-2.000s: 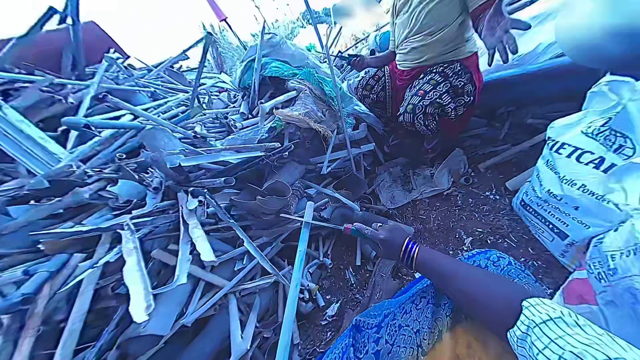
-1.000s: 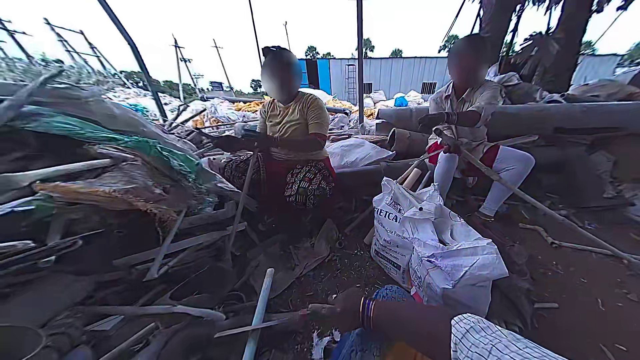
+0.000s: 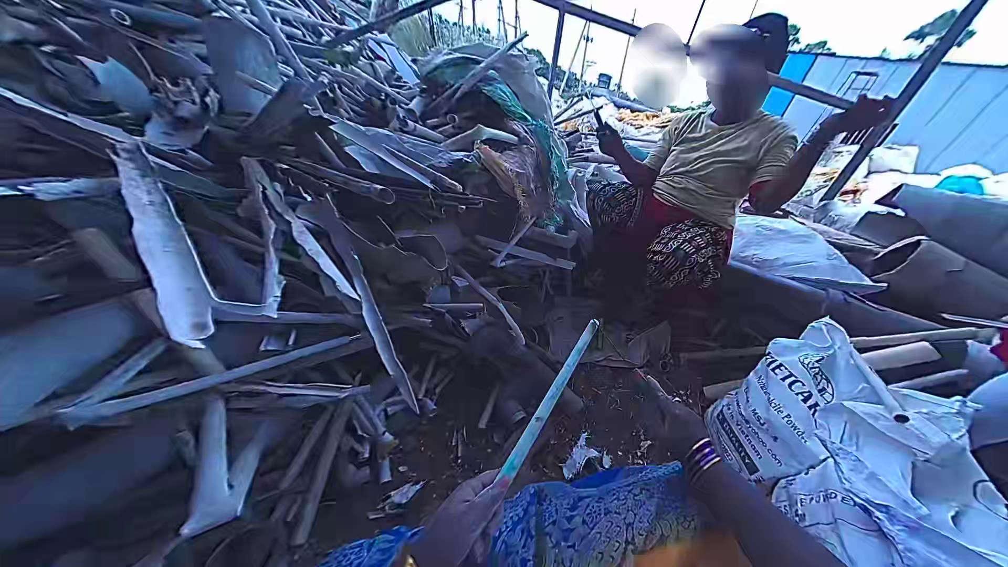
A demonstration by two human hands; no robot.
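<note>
My left hand point(image 3: 471, 508), at the bottom centre, grips the lower end of a pale, narrow plastic pipe point(image 3: 550, 402) that slants up and away to the right. To the right of the pipe is my right hand point(image 3: 679, 421), with bangles at the wrist, closed round a thin blade-like tool point(image 3: 652, 386). That tool is blurred and looks dark against the ground; it stands apart from the pipe. Patterned blue cloth point(image 3: 598, 508) covers my lap between both forearms.
A heap of broken pipes and plastic pieces point(image 3: 315, 315) fills the left side. Ahead sits a co-worker point(image 3: 709, 157) with both hands raised, one holding a dark tool. White printed sacks point(image 3: 850, 425) lie at the right, near large grey pipes point(image 3: 945, 276).
My left hand has come into view on the pipe. My right hand and its tool, which were across the pipe, are now apart from it. The view has swung.
</note>
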